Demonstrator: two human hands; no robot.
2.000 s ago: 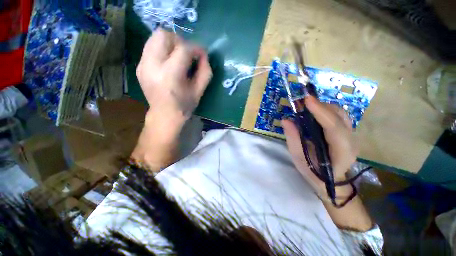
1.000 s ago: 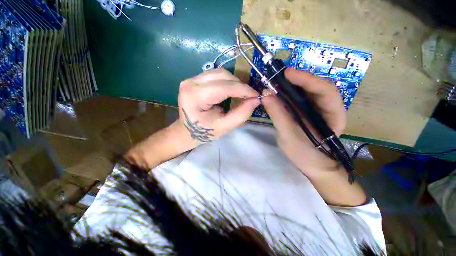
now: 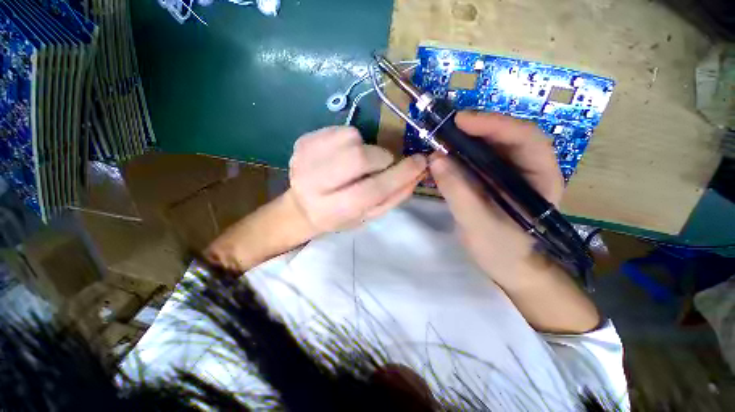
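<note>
My right hand point(image 3: 504, 181) holds the black soldering iron point(image 3: 492, 165), its metal tip pointing up and left beyond the board's left edge. A thin curved metal tube point(image 3: 391, 103) runs beside the barrel. My left hand point(image 3: 346, 177) has its thumb and finger pinched together, meeting my right fingertips at the lower left of the blue circuit board point(image 3: 516, 88). What is between the fingertips is too small to tell. A white ring-shaped disc point(image 3: 337, 101) with white leads lies left of the board, its leads reaching the board's upper left corner.
The tan work board point(image 3: 637, 161) lies under the circuit board, on the green mat point(image 3: 218, 88). Stacked blue boards point(image 3: 68, 113) stand at the left. More white discs and wires point(image 3: 267, 6) show at the top edge. Cardboard boxes point(image 3: 121, 241) are below left. A clear object is at far right.
My left hand came from the loose pile to the right and now meets my right fingertips. The iron swung to point up-left. Since the last frame, my left fingers have curled and turned slightly.
</note>
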